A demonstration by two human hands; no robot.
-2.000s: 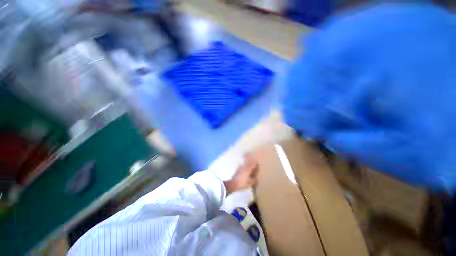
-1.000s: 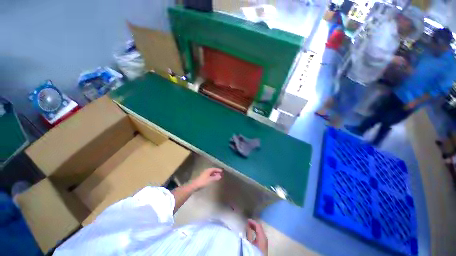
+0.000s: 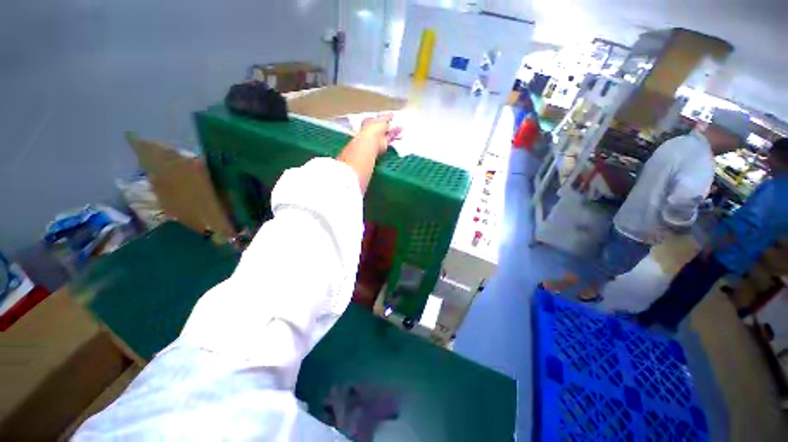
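Note:
My left hand (image 3: 374, 136) is at the end of a stretched-out white sleeve, over the top of the green perforated tunnel cover (image 3: 327, 142). Its fingers are bent at a white sheet (image 3: 356, 120) lying there. Small size and glare hide whether they grip it. My right hand is not in view. Crumpled dark grey fabric (image 3: 361, 412) lies on the green bench (image 3: 449, 385) at the bottom, blurred. My sleeve hides part of the tunnel opening and its red-brown curtain (image 3: 377, 255).
A dark bundle (image 3: 257, 101) and a flat cardboard sheet (image 3: 341, 100) are on or behind the tunnel top. An open carton (image 3: 54, 365) stands at lower left. A blue pallet (image 3: 615, 371) lies on the floor at right. Two people stand beyond it.
My view has risen and moved closer to the tunnel. My left hand has gone from in front of the bench to the tunnel top. My right hand has left the view.

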